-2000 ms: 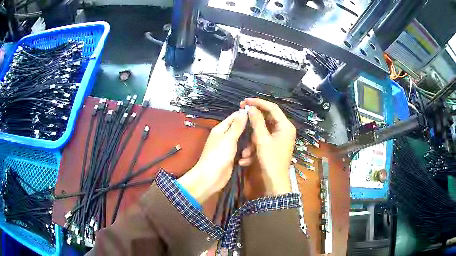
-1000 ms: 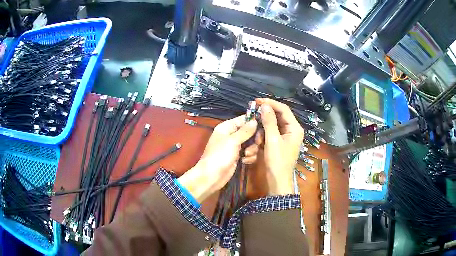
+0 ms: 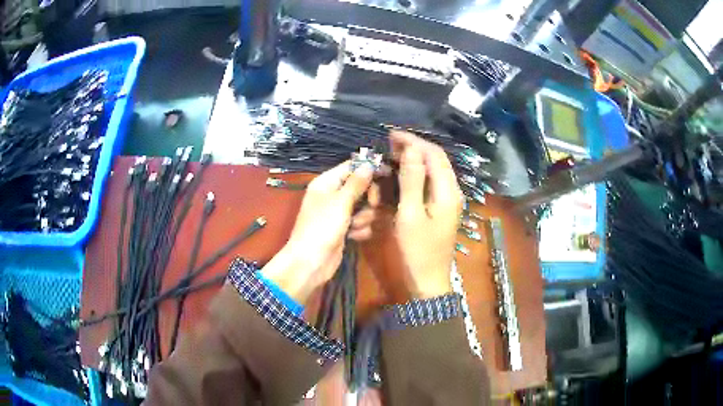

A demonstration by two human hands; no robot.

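My left hand (image 3: 321, 218) is shut on a bunch of black cables (image 3: 339, 289), whose silver metal ends (image 3: 366, 158) stick up above the thumb. The cables hang down between my wrists. My right hand (image 3: 428, 202) is close to the right of these ends, fingers bent; blur hides whether its fingertips hold a cable. A pile of black cables (image 3: 317, 131) lies behind both hands, and more cables (image 3: 151, 254) lie on the left of the reddish mat (image 3: 226, 190). Two slotted metal bars lie on the right of the mat; the right-hand bar (image 3: 506, 305) shows best.
A blue basket (image 3: 111, 151) full of cables stands at left, with a lighter blue one (image 3: 47, 273) below it. The mould block (image 3: 396, 63) and a pillar (image 3: 258, 40) are behind the mat. A grey metal post (image 3: 587, 176) and control panel (image 3: 567, 190) stand at right.
The view has shifted, so the scene sits further left and slightly higher. My right hand has moved a little apart from the metal ends, which now show more openly above my left hand.
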